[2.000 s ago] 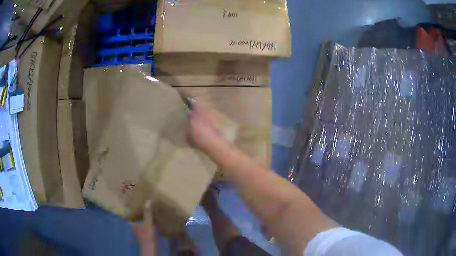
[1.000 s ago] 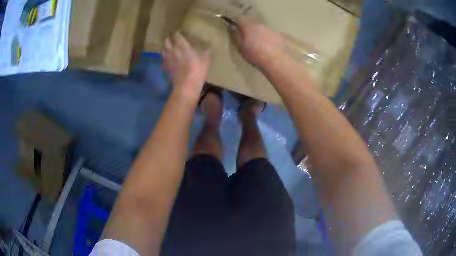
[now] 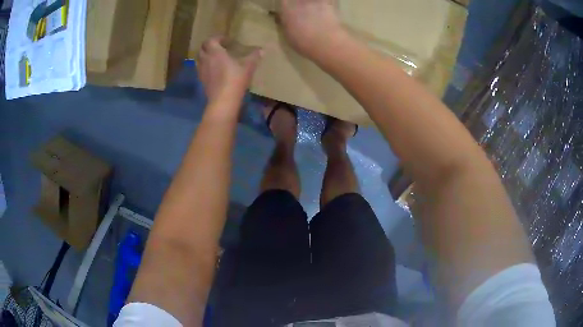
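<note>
A cardboard carton (image 3: 319, 83) lies in front of me at the top of the view, its upper part cut off by the frame edge. My left hand (image 3: 222, 70) is at its near left corner, thumb and fingers apart, touching the cardboard. My right hand (image 3: 311, 25) is on top of the carton, close to the upper frame edge, with fingers curled. A small dark tool, which looks like a cutter (image 3: 275, 15), shows at its fingertips. The hand hides most of it, and the blade cannot be made out.
A white blister tray (image 3: 46, 64) with yellow-edged cells is at upper left, beside more cartons (image 3: 128, 45). A small open carton (image 3: 77, 185), a pale metal frame (image 3: 89, 255) and a blue item (image 3: 128, 268) are lower left. A stretch-wrapped stack (image 3: 530, 147) stands right. My feet are below the carton.
The carton was tilted, with my left hand at its lower edge; it now lies flatter across the top. Since one second ago, my right hand has moved slightly up and my left slightly left.
</note>
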